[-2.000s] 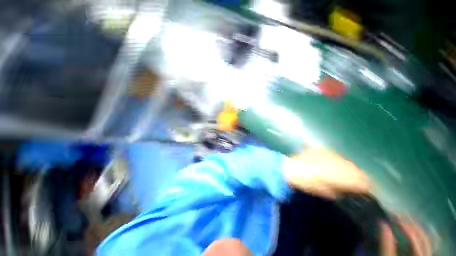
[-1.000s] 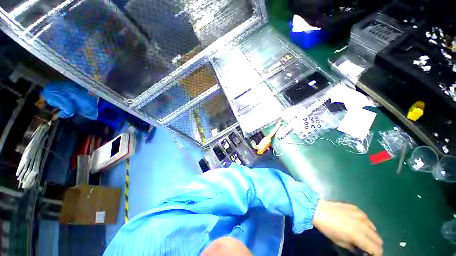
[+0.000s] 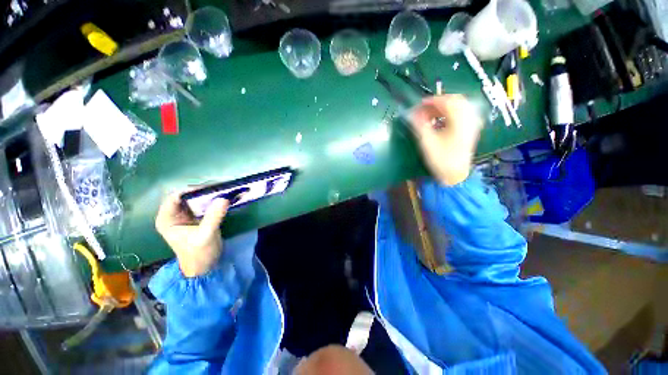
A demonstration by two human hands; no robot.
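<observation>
My left hand (image 3: pixel 192 238) grips one end of a smartphone (image 3: pixel 260 188), thumb on top. The phone is tilted above the green mat (image 3: pixel 242 95), with a dark edge and light patches on its face. My right hand (image 3: pixel 448 143) is blurred over the right part of the mat, beside dark tweezers (image 3: pixel 392 89). Its fingers are bent, and I cannot tell whether they hold anything. A small blue pick (image 3: pixel 364 152) lies on the mat between my hands.
Clear cups (image 3: pixel 300 55) and a white cup (image 3: pixel 504 29) line the far edge. An electric screwdriver (image 3: pixel 561 99) and yellow-handled tool (image 3: pixel 513 84) are at the right. A red piece (image 3: pixel 169 118) lies left; an orange clamp (image 3: pixel 111 287) is at the left bench edge.
The view has swung from the aisle and left side to the bench. Both hands now show in front of me, with the phone in my left hand.
</observation>
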